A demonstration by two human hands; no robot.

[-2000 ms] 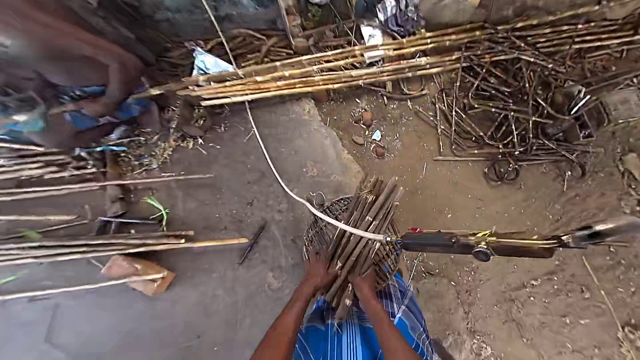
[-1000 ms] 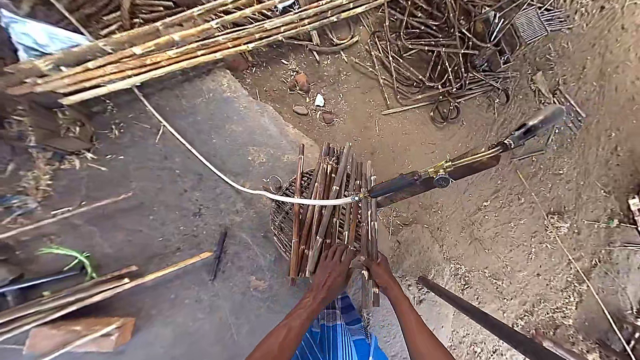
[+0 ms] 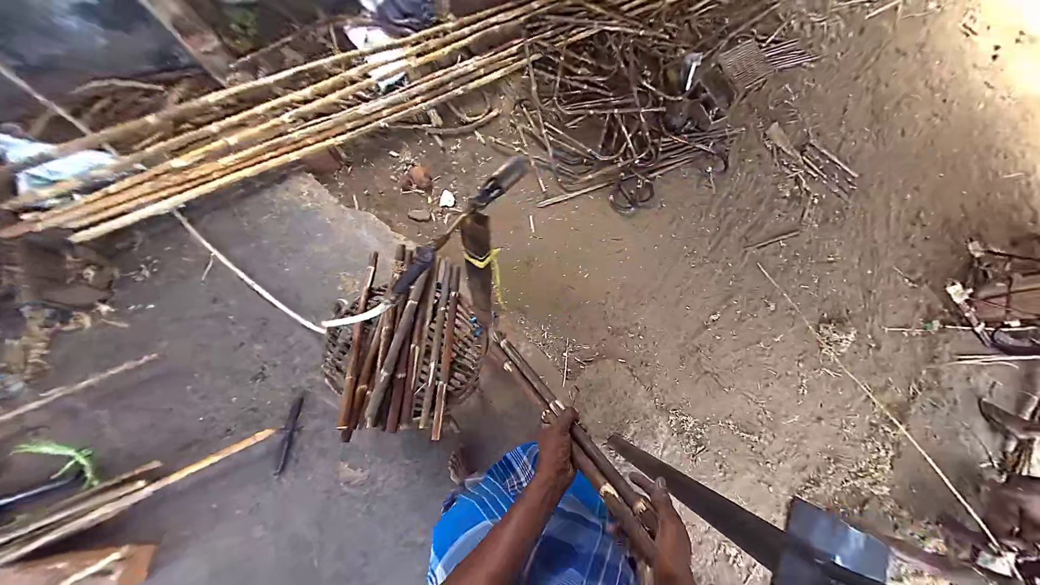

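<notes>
My left hand (image 3: pixel 557 445) is closed around a few short brown cane sticks (image 3: pixel 597 463), held slantwise above my blue checked cloth. Lower down the same sticks, my right hand (image 3: pixel 668 520) grips their near end. More cut sticks (image 3: pixel 398 349) lie side by side across a round woven basket (image 3: pixel 467 357), left of my hands. A gas torch (image 3: pixel 422 260) with a white hose (image 3: pixel 252 280) rests over the far end of those sticks.
Long cane poles (image 3: pixel 284 130) cross the upper left beside a tangled heap of bent rods (image 3: pixel 617 106). A dark metal bar (image 3: pixel 707 496) lies close to my right hand. Other poles (image 3: pixel 106 512) lie at lower left, near a dark stick (image 3: pixel 289 435).
My hands have moved right, away from the basket, with a few sticks in them. The other sticks stay on the basket. The torch now points differently. The view has shifted.
</notes>
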